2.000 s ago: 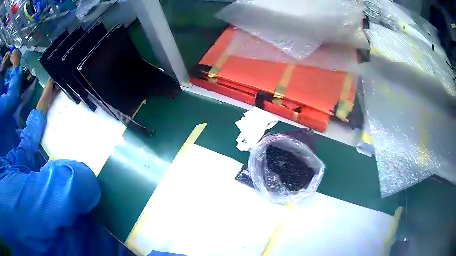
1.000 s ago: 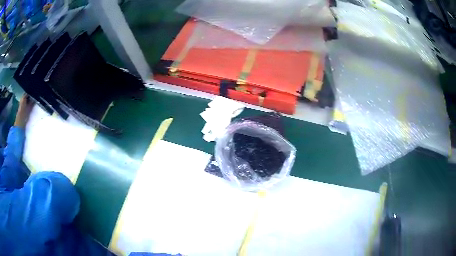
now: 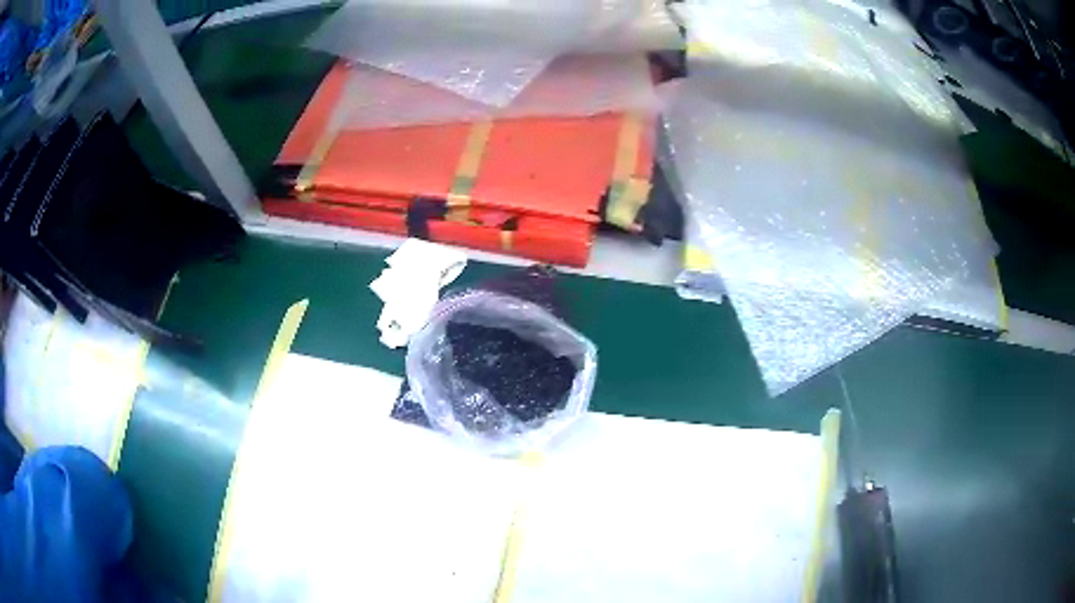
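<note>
Neither of my hands is in view. A clear plastic bag with an open round mouth [image 3: 572, 406] stands at the back edge of the white mat [image 3: 365, 483]. Tiny black pieces [image 3: 507, 365] fill it. A crumpled white cloth or glove [image 3: 413, 289] lies behind the bag to its left. Yellow tape [image 3: 510, 548] divides the mat, and more tape runs along its sides. A black cylindrical screwdriver [image 3: 866, 542] lies right of the mat, cut off by the bottom edge.
A taped orange stack [image 3: 531, 165] lies behind the bag, partly under translucent sheets. Bubble wrap [image 3: 825, 224] covers a pale stack to its right. Black panels [image 3: 106, 224] stand at the left by a grey post [image 3: 177, 106]. A person's blue sleeve [image 3: 65, 518] is at the lower left.
The view has swung right, so the bag, mat and stacks sit further left in the picture. More of the screwdriver shows. The neighbour's hand at the left has gone out of view.
</note>
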